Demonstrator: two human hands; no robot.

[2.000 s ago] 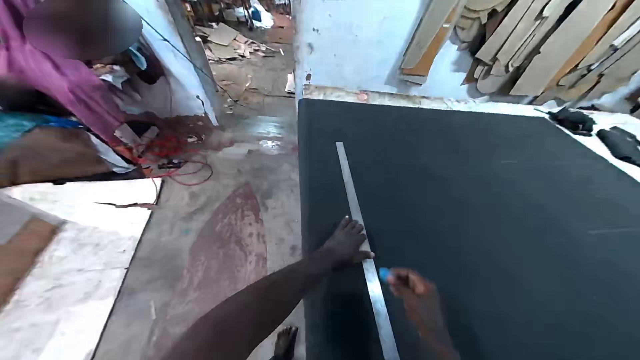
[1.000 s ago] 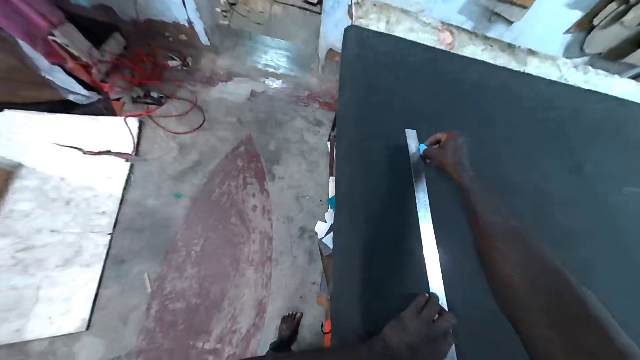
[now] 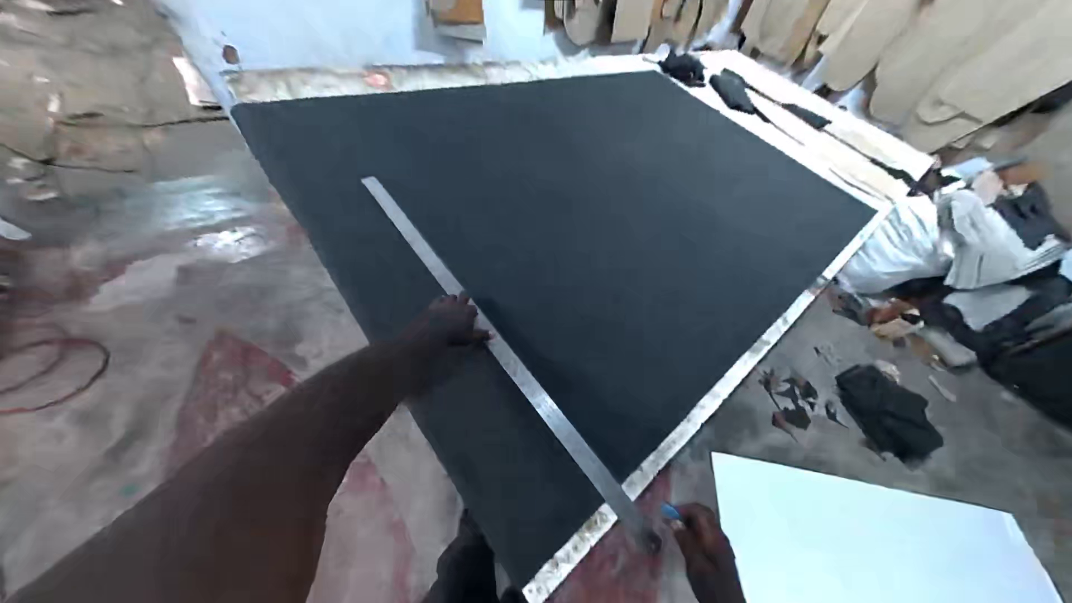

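A long metal straightedge (image 3: 536, 398) lies on a sheet of dark fabric or similar material (image 3: 578, 218) spread over a table. Its near end sticks out past the table's pale edge. My left hand (image 3: 456, 322) presses on the straightedge near its middle, fingers across the metal. Beyond the near edge, my right hand (image 3: 703, 544) is closed around a small blue object (image 3: 670, 511), its kind too small to tell, just right of the straightedge's overhanging end.
Black cloth pieces (image 3: 682, 67) lie at the table's far right. Brown pattern pieces (image 3: 913, 59) line the wall. A white board (image 3: 879, 528) is at the lower right, near a black bundle (image 3: 888, 414) and piled bags (image 3: 900, 247). A red cable (image 3: 100, 368) loops on the left floor.
My right hand has moved from the straightedge's far end to beside its near end, still with the blue object. My left hand now rests around the straightedge's middle. The view has swung right.
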